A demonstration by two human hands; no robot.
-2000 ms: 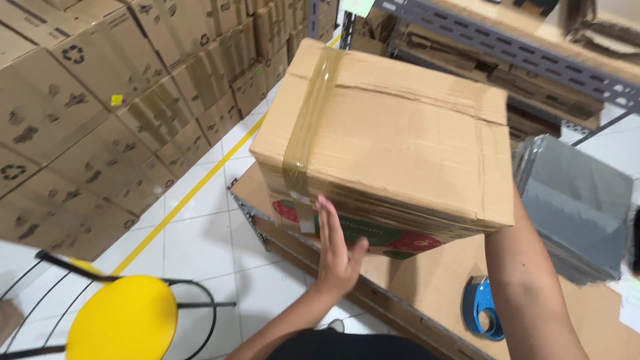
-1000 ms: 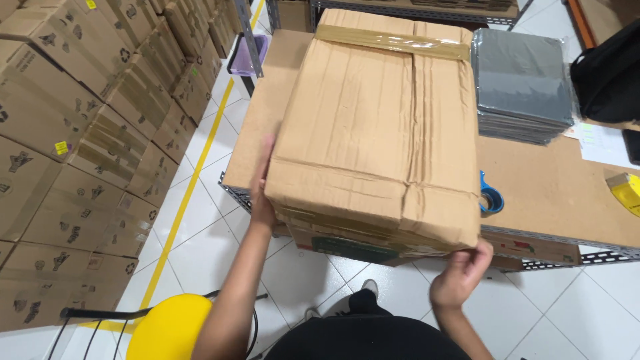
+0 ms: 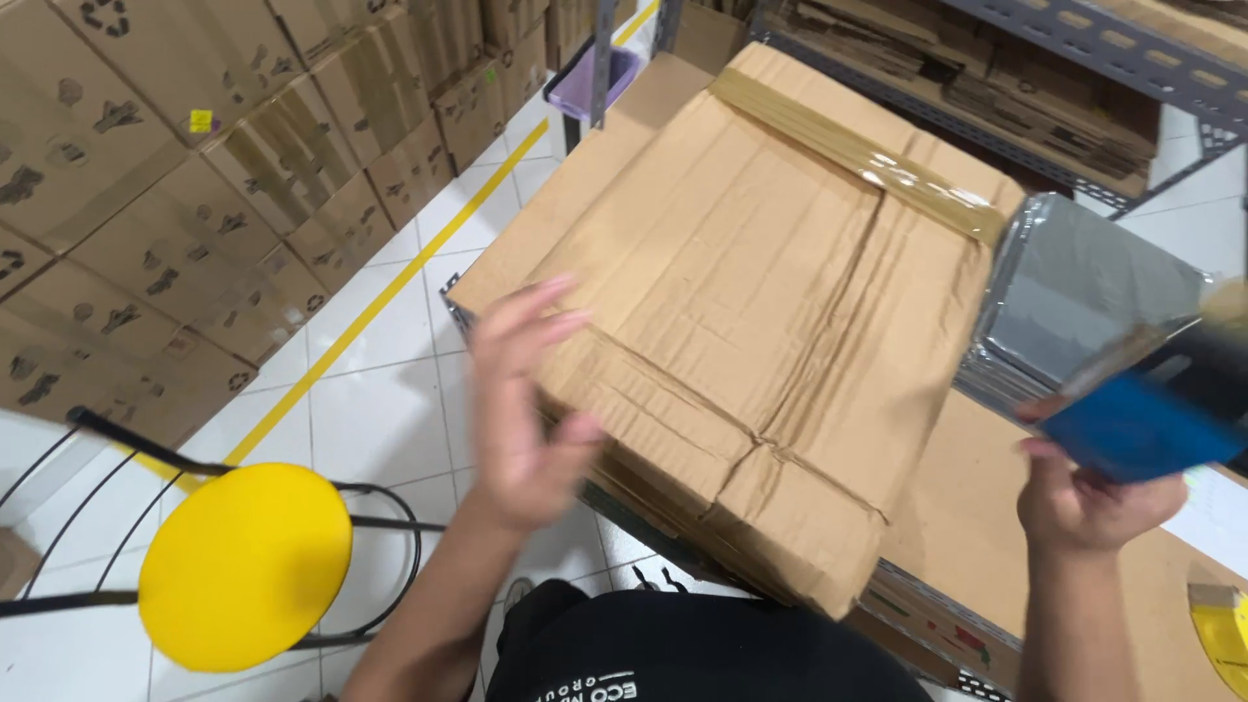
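Note:
A large cardboard box (image 3: 741, 283) lies on the workbench, with brown packing tape (image 3: 858, 156) across its far end and creased flaps at the near end. My left hand (image 3: 526, 409) is raised at the box's near left edge, fingers apart, holding nothing; whether it touches the cardboard is unclear. On the right, my right hand (image 3: 1102, 497) grips a blue and black tape dispenser (image 3: 1150, 419), blurred, above the bench beside a stack of grey plastic-wrapped packets (image 3: 1092, 283).
Stacked cartons (image 3: 175, 214) line the left side. A yellow round-seated chair (image 3: 244, 565) stands at lower left, a purple-lined bin (image 3: 595, 83) behind the bench (image 3: 975, 497). Metal shelving (image 3: 1092, 39) spans the upper right. A yellow tape roll (image 3: 1219, 634) is at lower right.
My right hand has left the box and taken hold of the blue tape dispenser, which lay on the bench two seconds ago. My left hand has opened away from the box's side. The taped end now faces away.

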